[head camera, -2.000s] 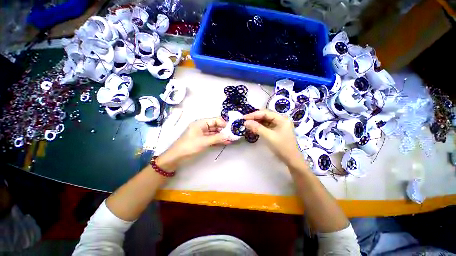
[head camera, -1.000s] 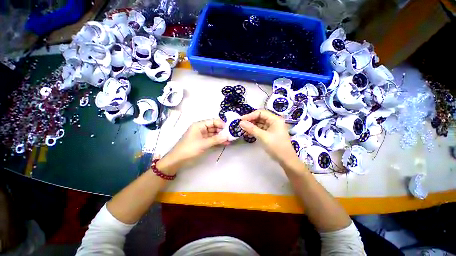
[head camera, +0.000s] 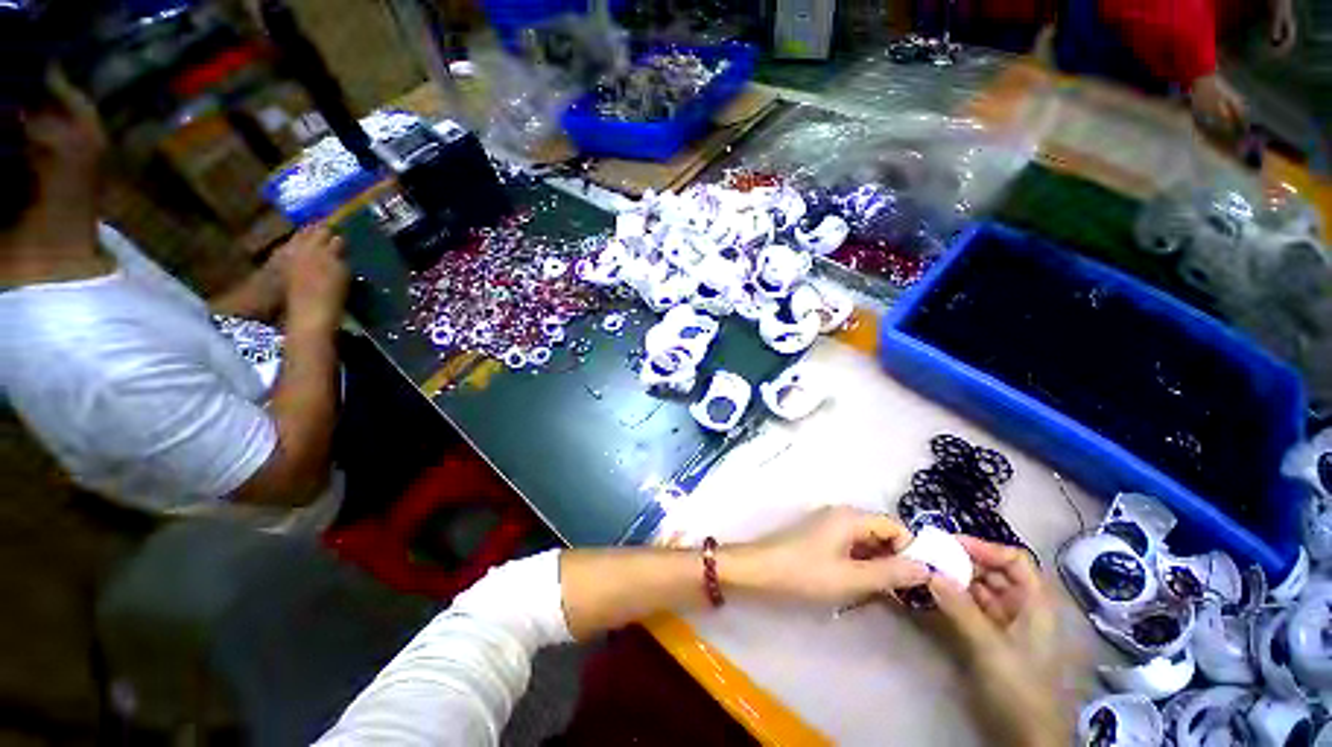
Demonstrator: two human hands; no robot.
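My left hand point(head camera: 847, 558) and my right hand point(head camera: 1001, 606) hold one white camera housing point(head camera: 938, 556) between their fingertips, over the white sheet. The housing's opening is hidden from view. Black LED boards point(head camera: 964, 485) lie in a loose cluster just behind the hands. Empty white housings point(head camera: 723, 399) lie on the green mat, with a larger heap point(head camera: 709, 241) behind them. Fitted housings point(head camera: 1119, 574) with black discs are heaped at the right, cut off by the frame edge.
A blue bin point(head camera: 1081, 423) of dark parts stands behind the boards. Small rings and red parts point(head camera: 504, 299) litter the mat. A person in a white shirt point(head camera: 132, 380) sits at the left. Another person in red point(head camera: 1169, 44) is at the back right. Orange tape point(head camera: 730, 686) edges the sheet.
The view has swung to the left, bringing the neighbouring person into view. Both hands still hold the housing, now turned so that its black disc no longer shows.
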